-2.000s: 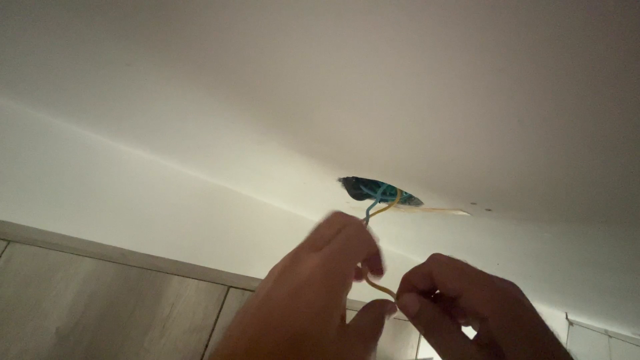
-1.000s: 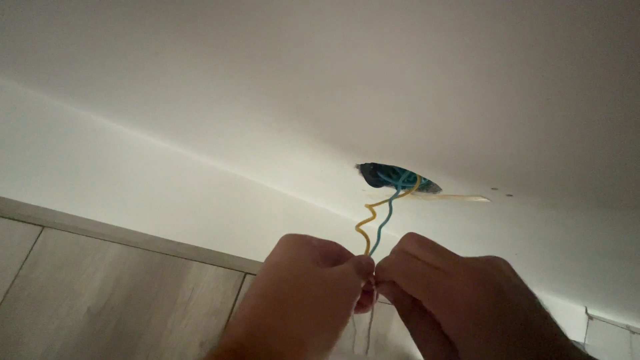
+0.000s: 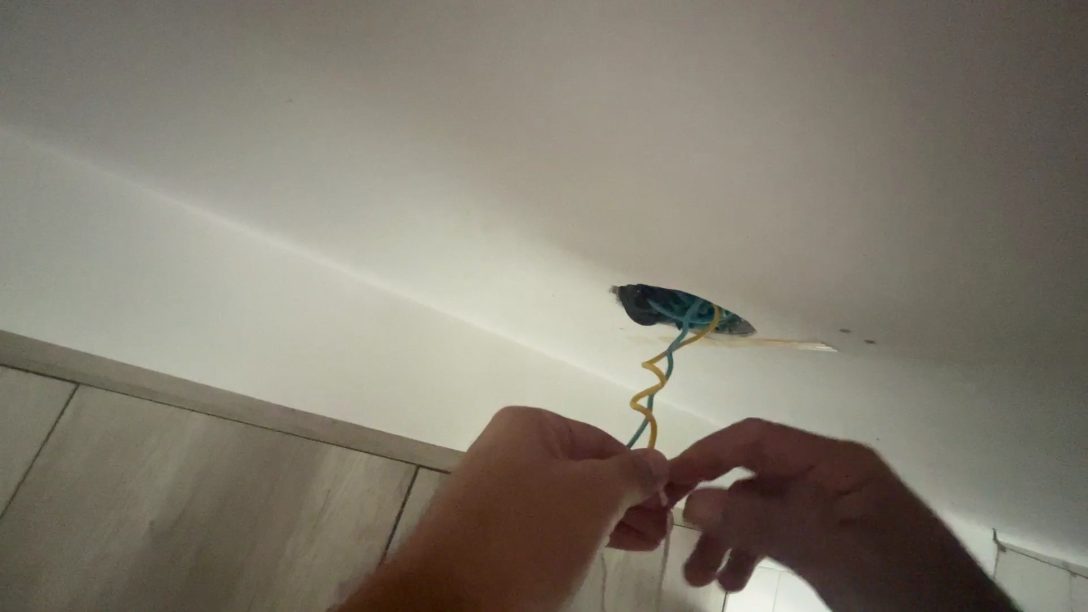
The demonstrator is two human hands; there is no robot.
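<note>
A yellow wire (image 3: 636, 401) and a blue-green wire (image 3: 669, 367) hang out of a ragged hole (image 3: 637, 308) in the ceiling, the yellow one in wavy bends that cross the other. My left hand (image 3: 586, 476) pinches both wires near their lower part between thumb and fingers. Close beside it is my right hand (image 3: 782, 493), its index fingertip at the left fingertips and its thumb and other fingers apart. Whether it grips a wire end is hidden. Thin pale strands hang faintly below the fingers. More wires lie bunched inside the hole.
A pale strip (image 3: 803, 344) runs along the ceiling (image 3: 510, 153) by the hole, with small dark marks to its right. Below the white upper wall (image 3: 212, 314) are wood-look tiles (image 3: 212, 484) with a trim edge. A bright patch shows at the bottom right.
Two seconds ago the yellow wire stretched between my hands; now both wires run down to my left fingers. Since one second ago, my right hand's fingers have spread from their closer grip.
</note>
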